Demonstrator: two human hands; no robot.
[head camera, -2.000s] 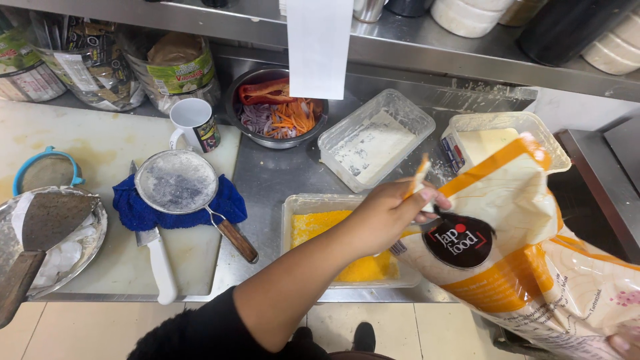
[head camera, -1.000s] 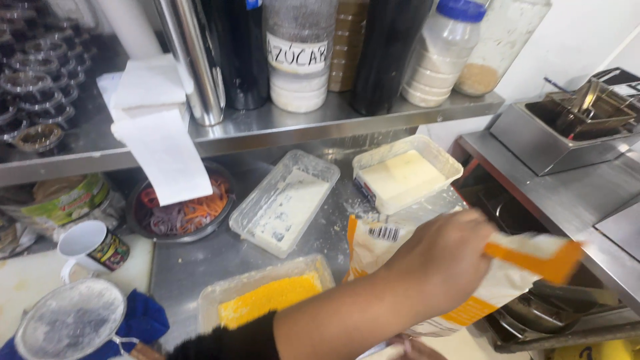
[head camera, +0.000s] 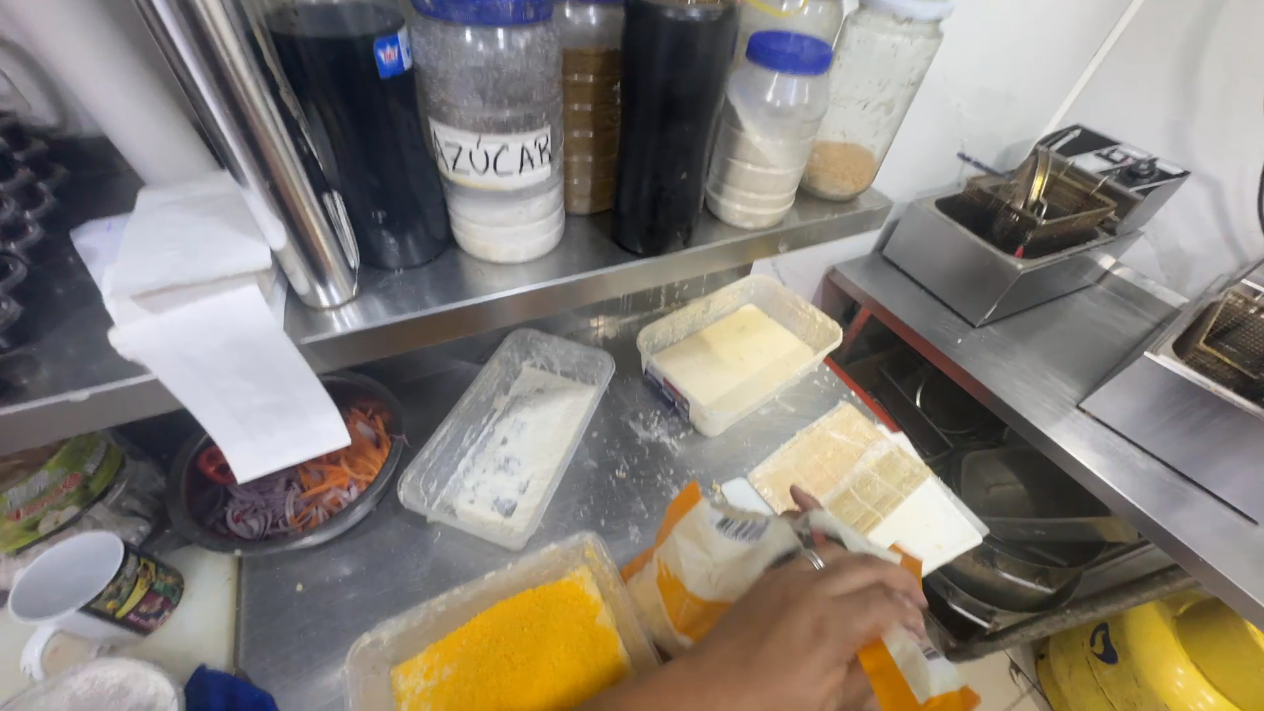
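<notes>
My left hand (head camera: 829, 612), a ring on one finger, grips the orange and white plastic food bag (head camera: 691, 573) at the lower right. My right hand cannot be told apart; fingertips show beyond the bag, but whose hand they belong to is unclear. Left of the bag is a plastic tub of yellow-orange crumbs (head camera: 513, 642). Behind stand a tub with white flour-like powder (head camera: 523, 434) and a tub of pale cream-coloured batter or similar (head camera: 736, 355). Flat tan slabs with a grid pattern (head camera: 839, 464) lie on a white sheet right of the bag.
A bowl of sliced onion, carrot and red pepper (head camera: 296, 484) sits behind a mug (head camera: 89, 592). Above runs a steel shelf (head camera: 592, 267) with a sugar jar (head camera: 499, 148) and bottles. Fryers (head camera: 987, 247) stand right, with a yellow gas cylinder (head camera: 1145, 652) below.
The view has swung up and right, showing shelf jars and fryers. The bag, held up and spread out at first, is now lower and bunched under my left hand.
</notes>
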